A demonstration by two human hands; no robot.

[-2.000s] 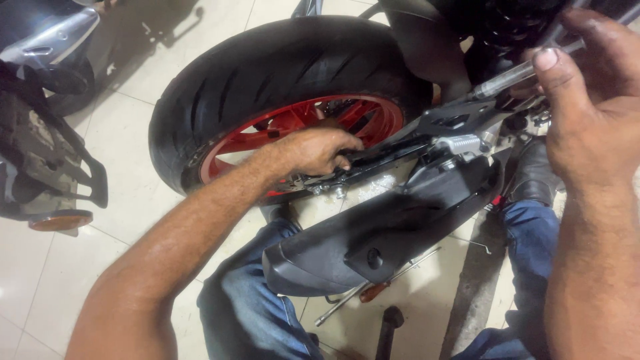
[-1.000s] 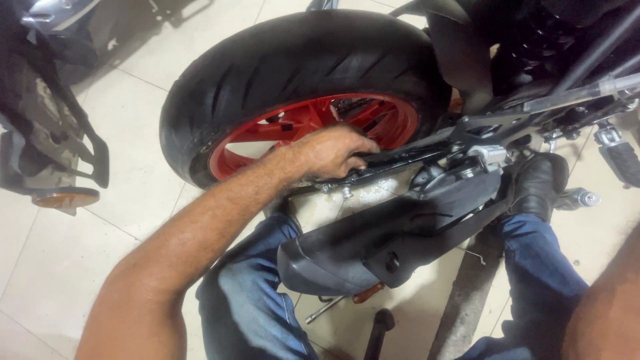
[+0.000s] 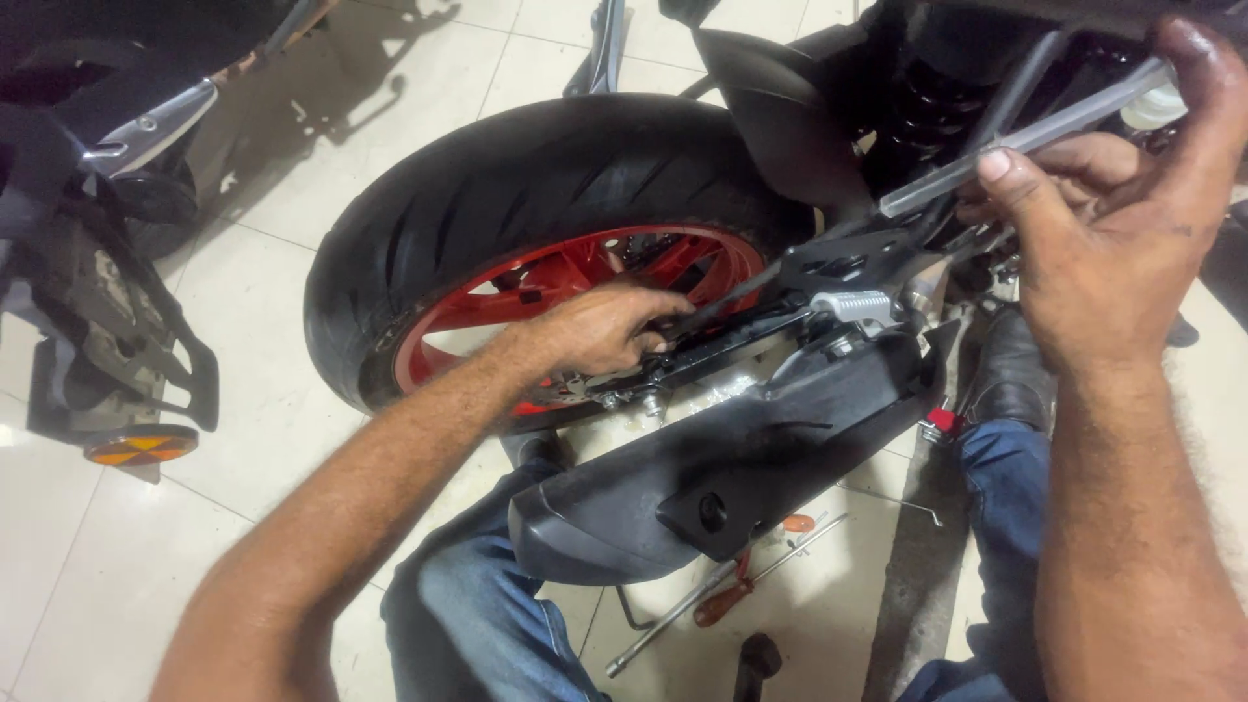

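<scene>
My left hand [image 3: 619, 327] reaches across the motorcycle's rear wheel with its red rim [image 3: 546, 278] and rests at the black swingarm [image 3: 741, 346]. Its fingers are curled by the brake parts there; whether they grip anything is hidden. At the upper right, my right hand [image 3: 1102, 195] holds a long translucent plastic tube [image 3: 1033, 127], possibly a syringe. The thumb presses on its side and a raised finger is at its upper end. Below the swingarm lies the black exhaust silencer [image 3: 624, 517], near a silver footpeg [image 3: 853, 306].
Tools with orange-red handles [image 3: 723, 603] and a metal rod [image 3: 673, 619] lie on the tiled floor below the silencer. Another motorcycle's rear end with an orange reflector [image 3: 141, 445] is at the left. My jeans-clad legs [image 3: 487, 595] flank the silencer.
My right hand, mostly out of view one second ago, is back at the upper right on the translucent tube. The left hand stays at the swingarm.
</scene>
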